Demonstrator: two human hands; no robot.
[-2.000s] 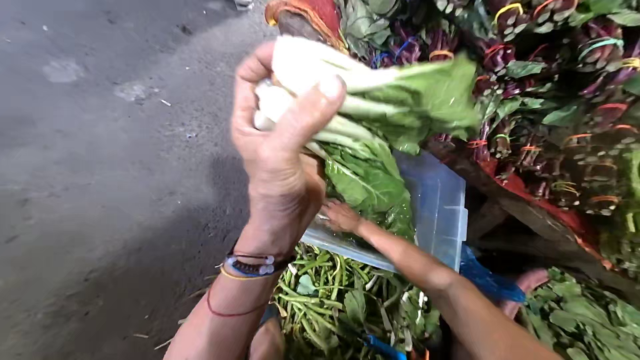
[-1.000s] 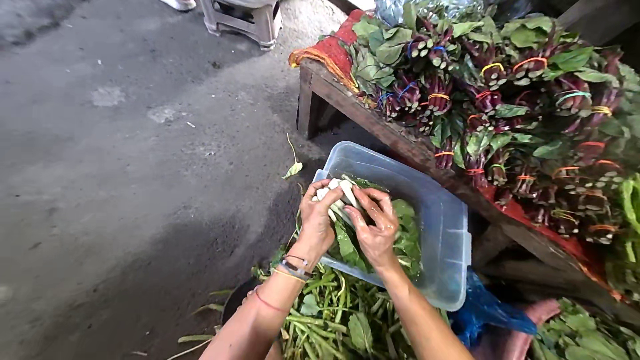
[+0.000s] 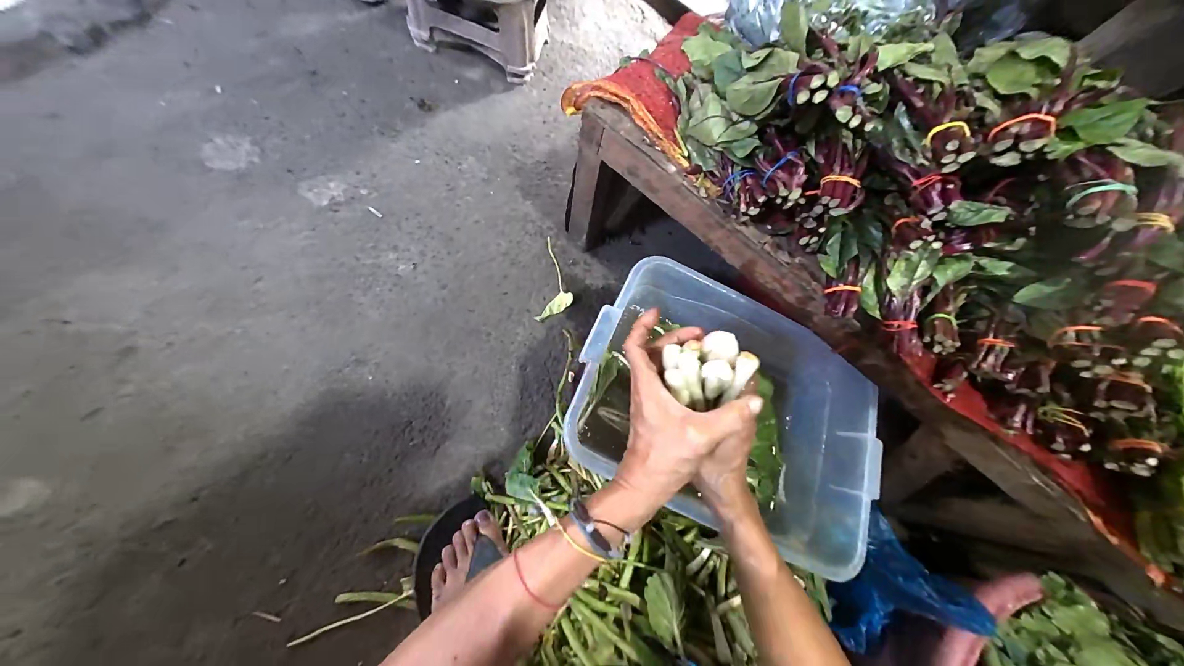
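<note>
A bunch of leafy greens with thick white stalks (image 3: 712,365) is held over a clear plastic tub (image 3: 823,444), its cut ends facing up. My left hand (image 3: 671,425) wraps round the stalks from the left, thumb across the front. My right hand (image 3: 731,453) is against the bunch from the right and below, partly hidden behind the left. Water and green leaves lie in the tub under the hands.
Bundles of purple-stemmed greens (image 3: 842,185) tied with coloured bands cover a wooden stand (image 3: 721,231) at the right. Loose green stems (image 3: 601,610) lie below the tub, by my foot (image 3: 462,555). A blue plastic bag (image 3: 906,592) and a plastic stool (image 3: 476,37) are also in view.
The white-stalked bunch was raised in my left hand with its leaves to the right; it came down over the tub, where both hands now hold it stalk ends up.
</note>
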